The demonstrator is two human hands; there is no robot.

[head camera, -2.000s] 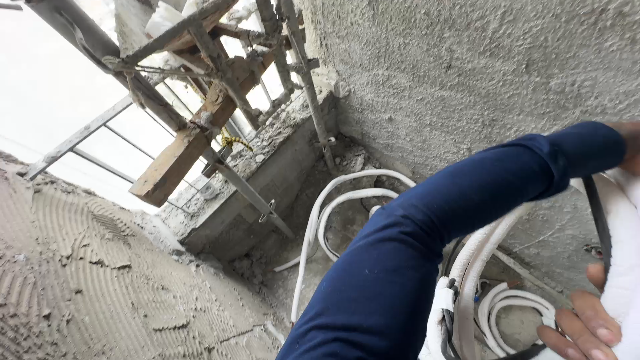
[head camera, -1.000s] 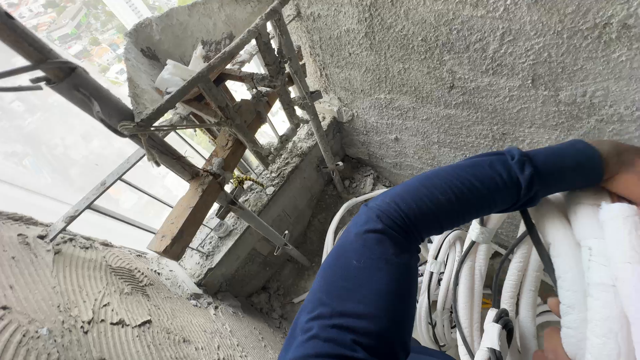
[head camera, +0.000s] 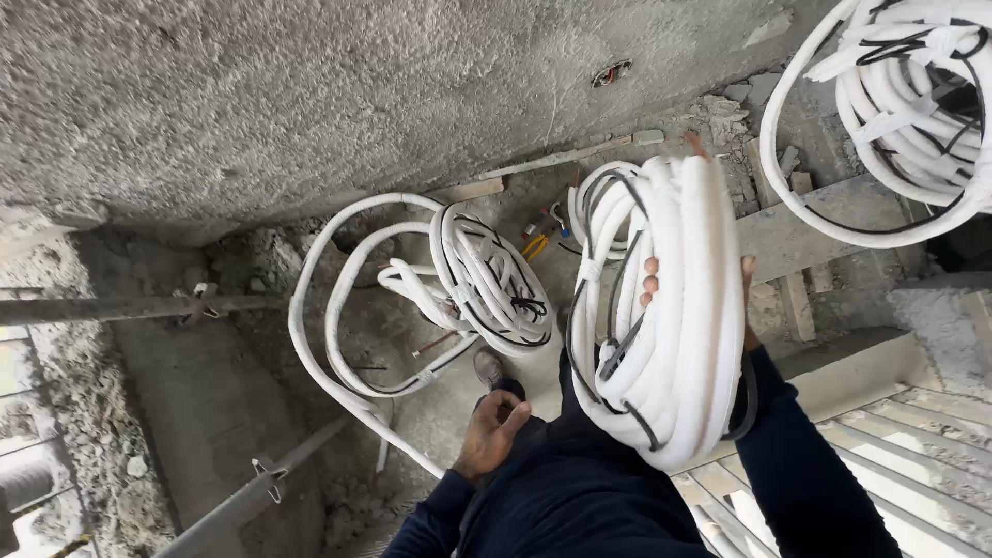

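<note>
My right hand (head camera: 651, 280) grips a thick coil of white insulated pipe (head camera: 697, 310) with black cable; its fingertips show through the coil's opening, and the thumb side is at the far right edge of the coil. Copper ends stick out at the top of this coil. My left hand (head camera: 494, 434) is empty, its fingers loosely curled and apart, in front of my lower body. Beyond it, on the floor, lies another coil of white insulated pipe (head camera: 492, 283), with large loops spreading to the left. Yellow-handled pliers (head camera: 535, 246) and other small tools lie between the coils.
A third white coil (head camera: 907, 116) is at the upper right, near a wide plank (head camera: 821, 229). A rough plastered wall (head camera: 310, 101) with a small wiring hole (head camera: 611, 74) runs behind. Metal scaffold tubes (head camera: 232, 496) cross at left, and slats (head camera: 914, 442) lie at lower right. Rubble edges the floor.
The view has swung strongly to the floor and coils. The left arm, earlier stretched across toward the held white pipe, is now drawn back, its hand off the coil.
</note>
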